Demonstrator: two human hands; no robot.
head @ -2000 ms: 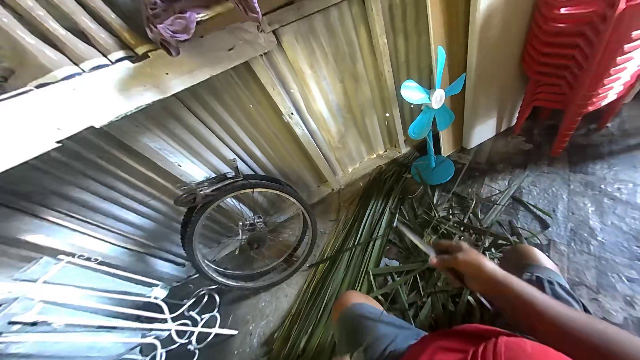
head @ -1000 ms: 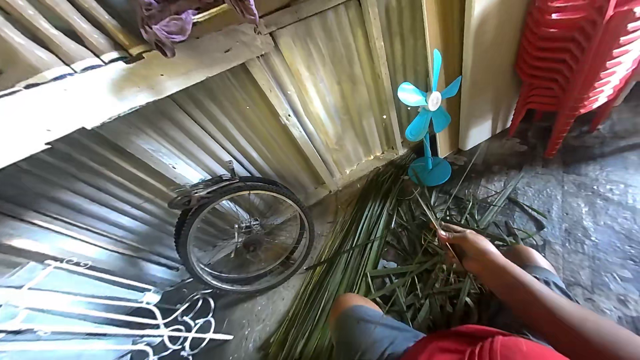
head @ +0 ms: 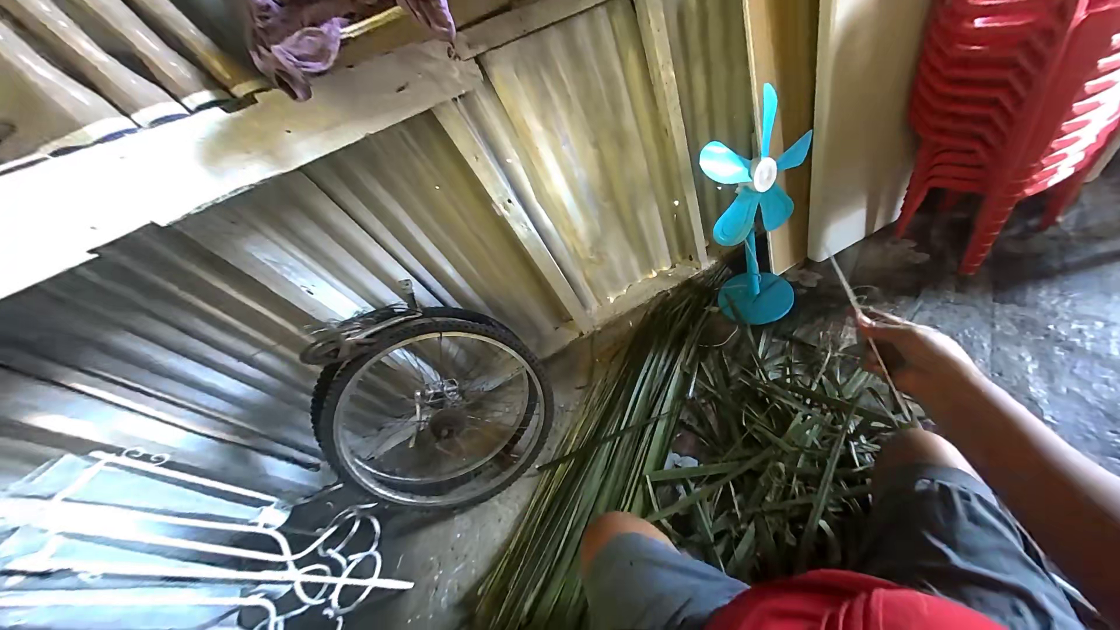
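Observation:
My right hand (head: 914, 350) is at the right, above my knee, its fingers closed on a thin pale strip (head: 845, 284) that runs up toward the wooden panel and down past my knee. Under and left of the hand, a loose heap of cut green palm leaf pieces (head: 787, 446) covers the floor. Beside it, long green palm leaf strips (head: 604, 437) lie in a bundle from the wall toward my left knee. Whether the thin strip is a leaf rib or a blade, I cannot tell. My left hand is out of view.
A turquoise fan (head: 757, 297) stands behind the heap. Bicycle wheels (head: 442, 416) lean at the corrugated metal wall (head: 577, 149). White metal racks (head: 157, 542) lie lower left. Stacked red plastic chairs (head: 997, 105) and a pale panel (head: 866, 122) stand at the upper right.
My right hand has moved right, away from over the leaf heap, with the thin strip in it. The bundle, fan and wheels have stayed in place.

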